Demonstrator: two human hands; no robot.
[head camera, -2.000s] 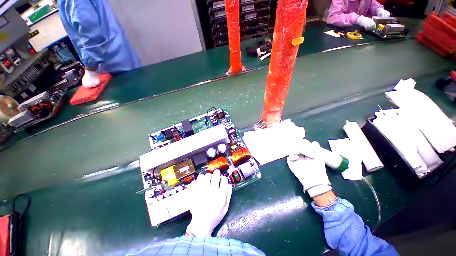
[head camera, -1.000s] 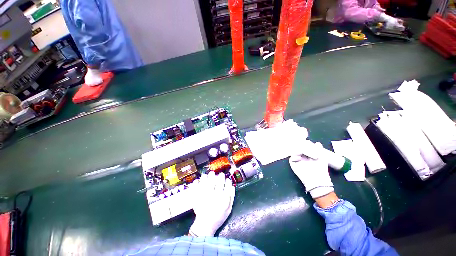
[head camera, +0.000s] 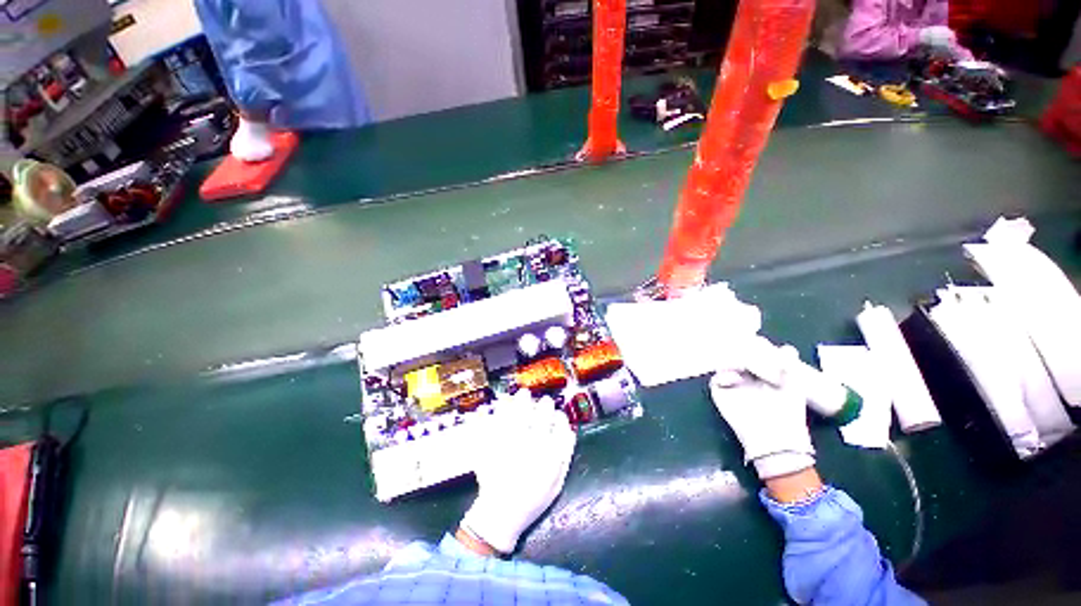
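Observation:
A power supply board (head camera: 468, 317) lies on the green bench in front of me, with long pale heat sinks, a yellow and brown transformer (head camera: 446, 386) and orange-copper chokes (head camera: 542, 375). My gloved left hand (head camera: 522, 471) rests on the board's near edge, its fingertips by the chokes; whether it grips the edge is hard to tell. My gloved right hand (head camera: 762, 417) holds the white glue syringe (head camera: 813, 387), green cap to the right, with a clear hose (head camera: 910, 497) running down from it. The syringe's tip lies over a white sheet (head camera: 676, 337), away from the board.
An orange-wrapped post (head camera: 730, 166) rises behind the sheet. A white tube (head camera: 897, 367) and a black box (head camera: 990, 385) of long white items lie right. Across the bench are a blue-sleeved person with a hand on a red pad (head camera: 249, 166) and a pink-sleeved person (head camera: 883, 26) at another board.
The whole view has shifted, so the board and both hands appear further right. My left hand stays on the board and my right hand still holds the syringe by the sheet.

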